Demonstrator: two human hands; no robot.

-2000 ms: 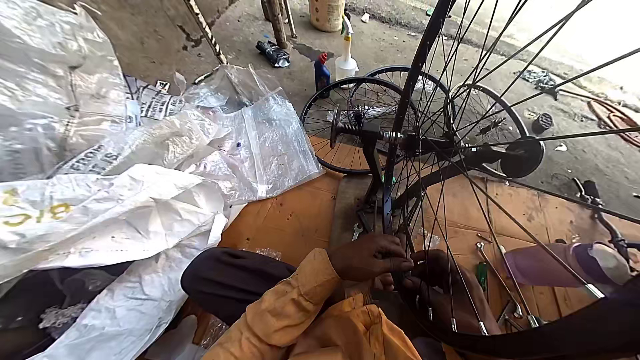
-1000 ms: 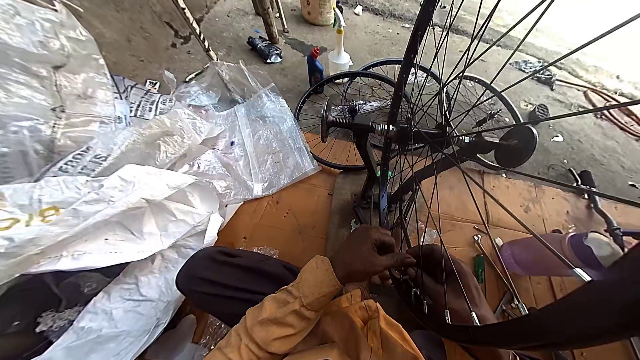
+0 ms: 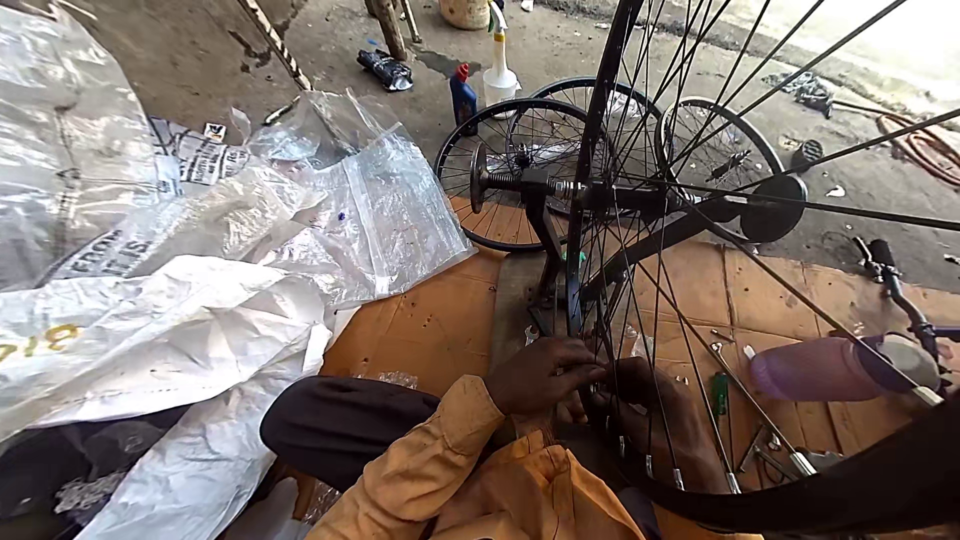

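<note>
A spoked bicycle wheel with a black rim (image 3: 847, 480) stands upright close before me, mounted in a black metal truing stand (image 3: 637, 251). My left hand (image 3: 544, 375), at the end of an orange-brown sleeve, has its thumb and fingers pinched together at the spokes near the rim's lower left. My right hand (image 3: 637, 386) is close beside it behind the spokes, its fingertips nearly meeting the left ones. Whether a small part lies between the fingers cannot be seen. Spoke nipples (image 3: 679, 478) line the rim.
Flattened cardboard (image 3: 427, 330) covers the ground, with a green-handled tool (image 3: 720, 394), a purple bottle (image 3: 817, 369) and a handlebar (image 3: 896, 289). Clear plastic bags (image 3: 390, 217) and a white sack (image 3: 165, 330) lie left. Several wheels (image 3: 450, 202), a spray bottle (image 3: 499, 79) and a blue bottle (image 3: 463, 97) are beyond.
My hands stay close together at the wheel's lower spokes, with only small shifts of the fingers.
</note>
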